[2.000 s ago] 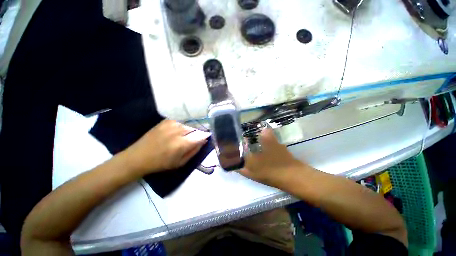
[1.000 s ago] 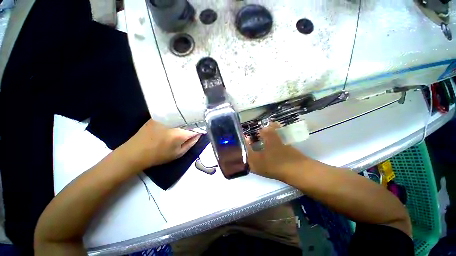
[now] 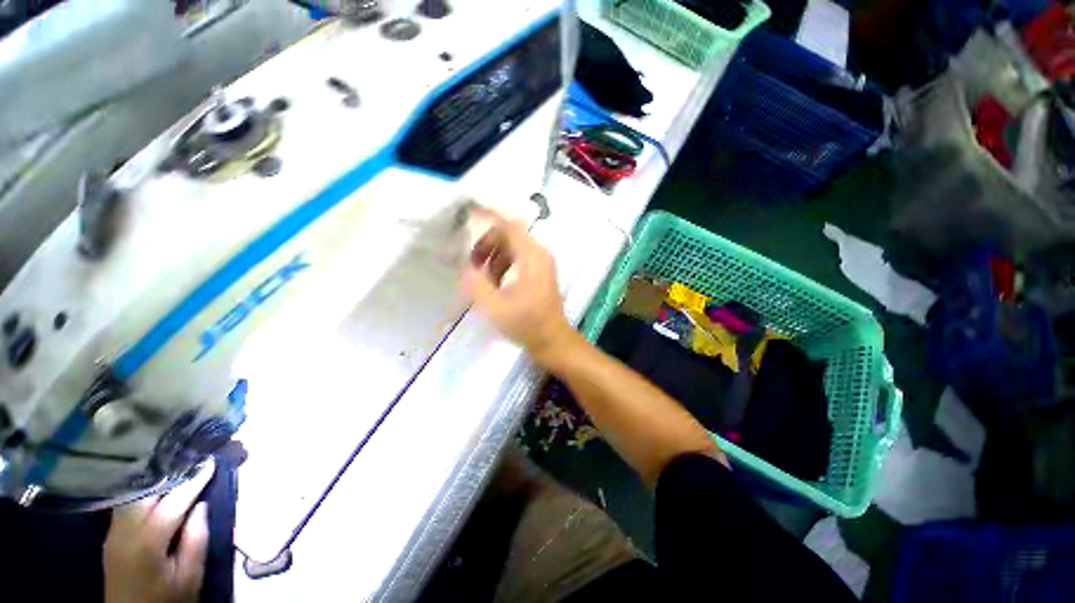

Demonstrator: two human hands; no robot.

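Observation:
The white sewing machine (image 3: 301, 218) with a blue stripe and "JACK" lettering fills the left and centre. My left hand (image 3: 153, 548) is at the lower left, partly cut off by the bottom edge, with its fingers closed on black cloth (image 3: 221, 536) beside the machine's head end. The needle and presser foot are hidden or too blurred to make out. My right hand (image 3: 513, 283) is raised over the right part of the machine bed, blurred, with its fingers curled. I cannot tell whether it holds anything.
A green basket (image 3: 872, 406) with black, yellow and pink pieces stands right of the table edge (image 3: 466, 471). Red-handled scissors (image 3: 604, 163) and black cloth lie at the table's far end. Blue crates (image 3: 784, 112) and scraps are on the floor beyond.
The view has swung to the right, showing the green basket and floor. My right hand has left the needle area and moved right along the machine. My left hand stays by the cloth.

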